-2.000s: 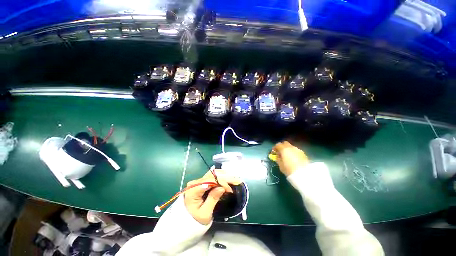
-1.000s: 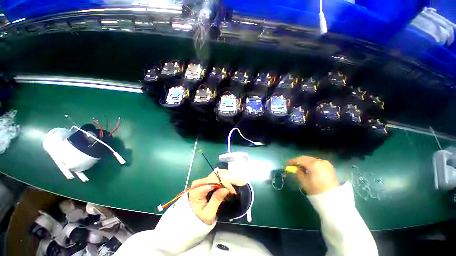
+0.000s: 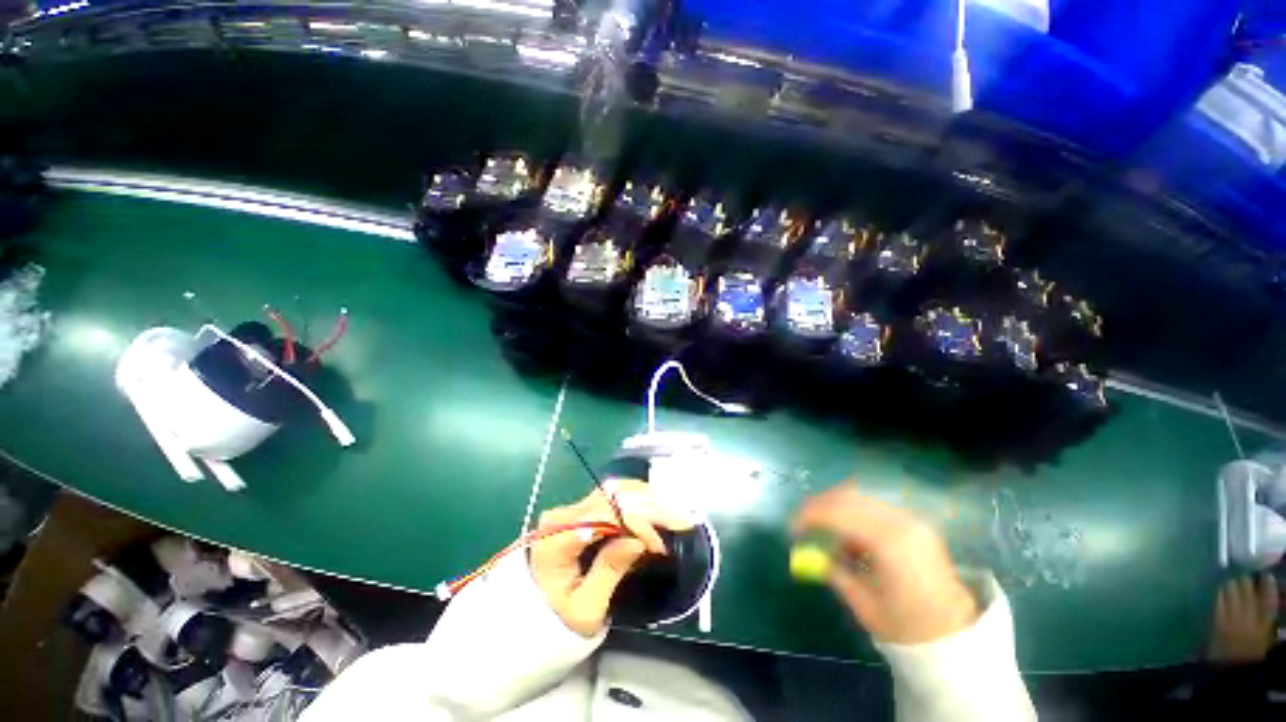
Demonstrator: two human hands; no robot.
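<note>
My left hand [image 3: 599, 557] pinches a bundle of thin red, black and yellow wires [image 3: 529, 542] above the black opening of a white camera housing [image 3: 705, 592]. A small white plug hangs at the bundle's left end. A white cable [image 3: 653, 395] curves up from the housing's far side. My right hand [image 3: 896, 564], blurred, is to the right of the housing, apart from it, and holds a small yellow tool [image 3: 810, 563]. The fingers hide most of the tool.
Another white housing [image 3: 198, 402] with red wires lies at left. Rows of black modules [image 3: 666, 294] with boards stand behind. Pale thin leads [image 3: 1037, 536] lie at right. A carton [image 3: 50, 585] of white and black parts is at lower left. Another person's hand [image 3: 1244, 618] is at far right beside a white part [image 3: 1244, 515].
My right hand with the yellow tool has moved right, then nearer to me. My left hand still holds the wires. Another person's hand has appeared at far right. The view has shifted slightly.
</note>
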